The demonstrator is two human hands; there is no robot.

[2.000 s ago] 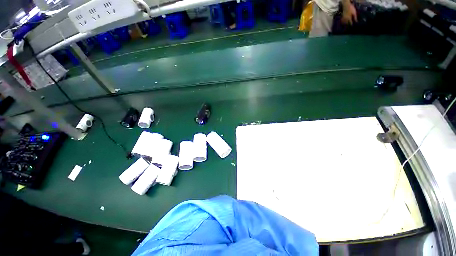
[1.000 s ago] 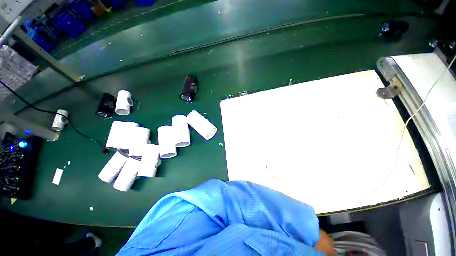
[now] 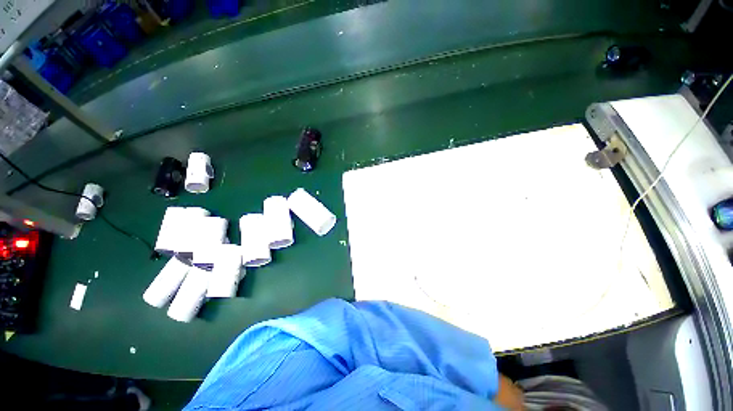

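Note:
White camera housings (image 3: pixel 255 239) lie in a loose group on the green bench (image 3: pixel 289 277), some overlapping, left of the large white work board (image 3: pixel 490 233). A blue sleeve crosses the bottom centre. At its right end a small strip of a hand (image 3: pixel 508 394), apparently my left hand, shows below the board's front edge, cut off by the picture's edge. Its fingers are hidden, so its hold cannot be told. My right hand is out of the picture.
Black housings (image 3: pixel 307 149) stand or lie behind the group and at the far right (image 3: pixel 624 58). A metal rail (image 3: pixel 663 193) with a clip (image 3: pixel 606 153) and a thin white cord (image 3: pixel 673 152) borders the board. A black tray (image 3: pixel 18 281) is at far left.
The view has tilted down and shifted right since the first frame, then slightly back up. A strip of hand has appeared at the sleeve's end. Tray lights changed from blue to red.

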